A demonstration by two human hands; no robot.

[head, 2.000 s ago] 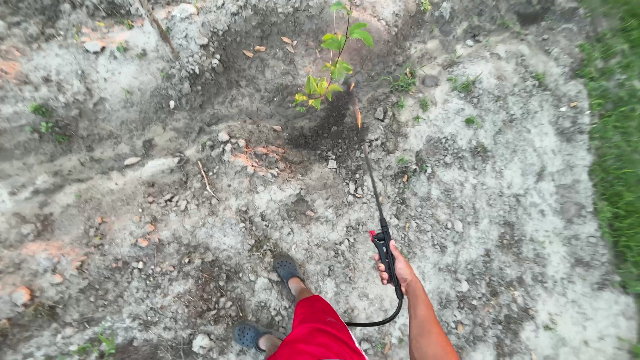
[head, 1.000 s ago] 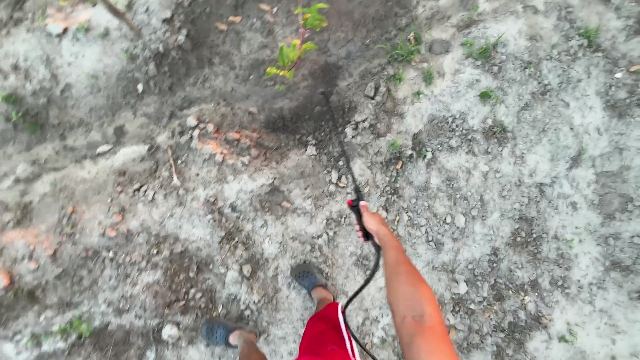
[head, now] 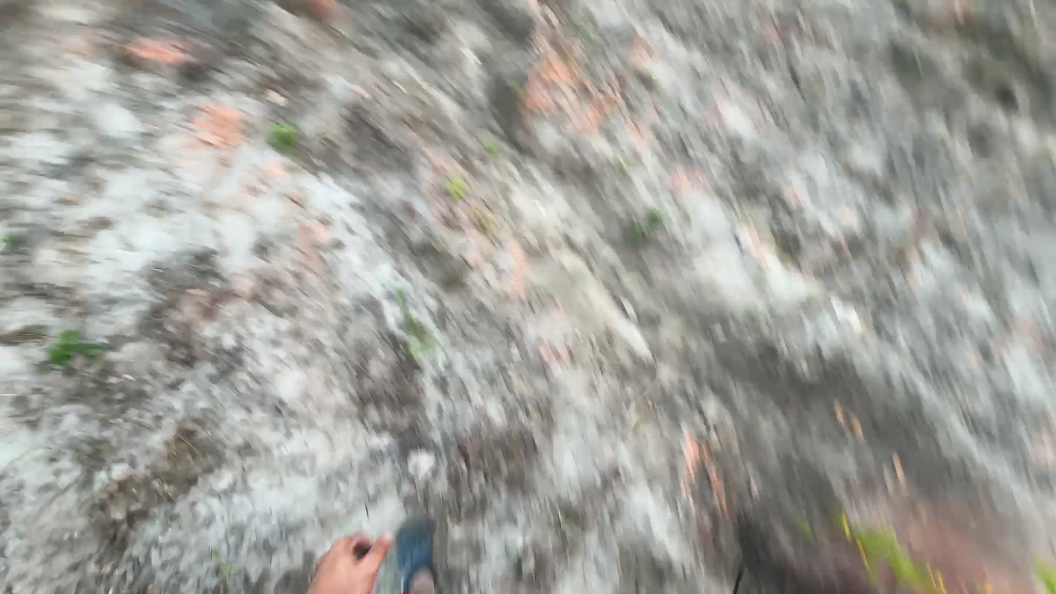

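Observation:
At the lower left edge, my left hand (head: 351,567) is curled around a small dark object (head: 361,548); only its end shows between thumb and fingers, so its kind cannot be told. Just right of that hand is a dark blue-grey clog (head: 415,546) on one foot. My right hand is outside the picture. A thin dark line (head: 737,580) at the bottom edge may be part of the spray wand, but blur hides what it is. Beside it, at the lower right, are the blurred yellow-green leaves of a young plant (head: 887,554).
Rough, pale grey soil (head: 313,462) fills the view, strongly blurred. Reddish-orange patches (head: 569,91) and small green weeds (head: 73,348) are scattered over it. Darker soil (head: 792,412) lies above the young plant.
The view has swung far to the left. My right hand, which held the black spray wand, has left the picture, and my left hand has appeared at the bottom. The plant now shows at the lower right.

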